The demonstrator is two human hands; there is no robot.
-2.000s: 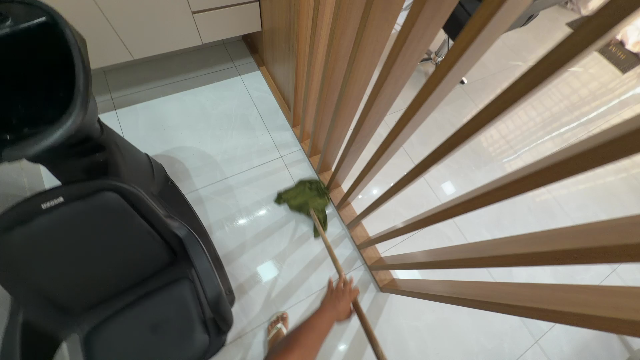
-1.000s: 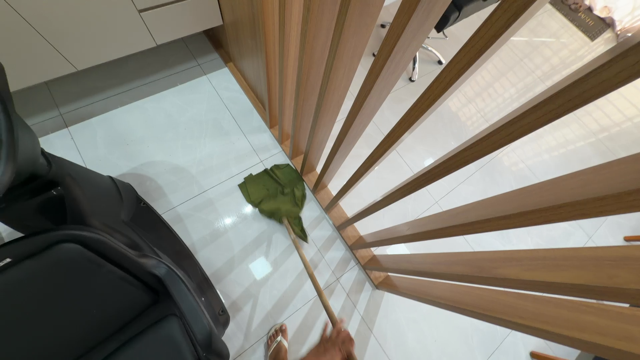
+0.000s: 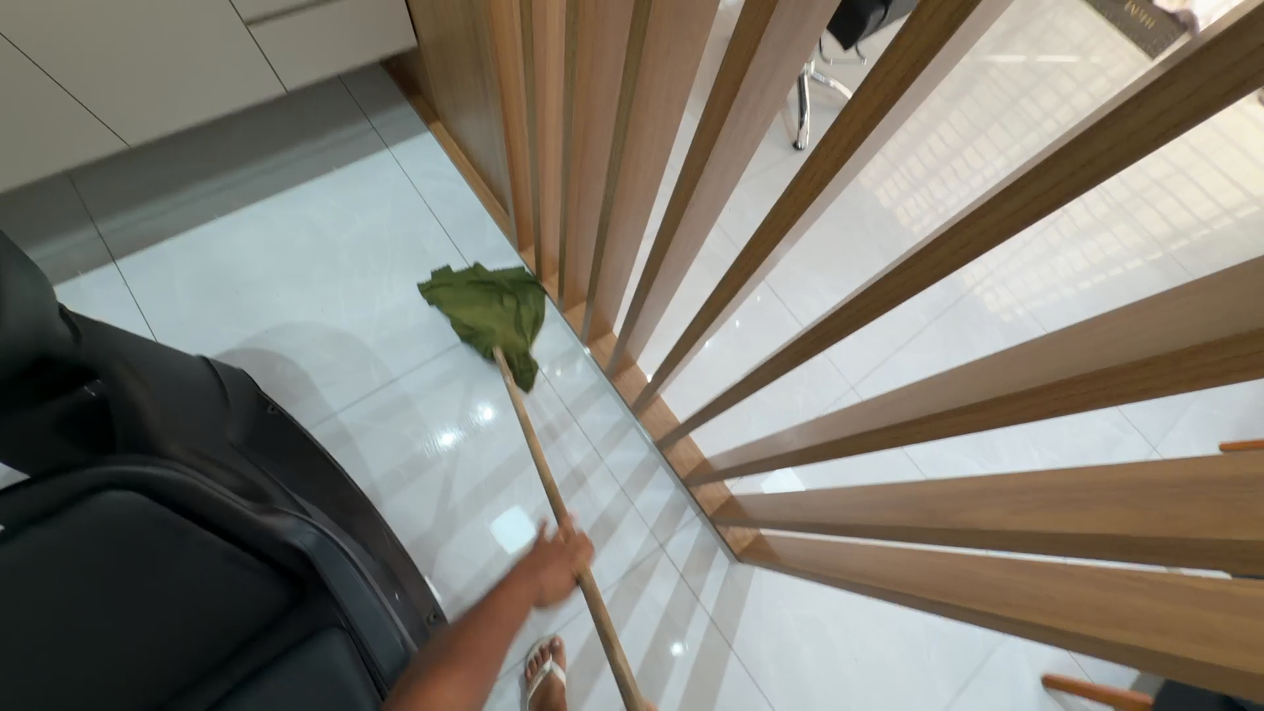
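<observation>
My left hand (image 3: 561, 565) is closed around a long wooden handle (image 3: 538, 454), reaching in from the bottom left. At the handle's far end, a green cloth (image 3: 489, 311) lies bunched on the glossy tiled floor, its right edge close to the base of the wooden slat divider (image 3: 612, 360). The handle slants from the cloth down to the bottom edge. There, a sliver of skin beside it may be my right hand (image 3: 649, 705); the rest is out of frame, and its grip does not show.
A black padded chair (image 3: 128, 573) fills the lower left. White cabinets (image 3: 128, 59) stand at the upper left. My sandalled foot (image 3: 545, 673) is on the tiles below my left hand. Beyond the slats are a chrome chair base (image 3: 805, 109) and a dark mat (image 3: 1141, 25).
Since one second ago, the cloth has slid farther away along the divider's base. My left hand has moved forward and left from the bottom edge, with the forearm now showing.
</observation>
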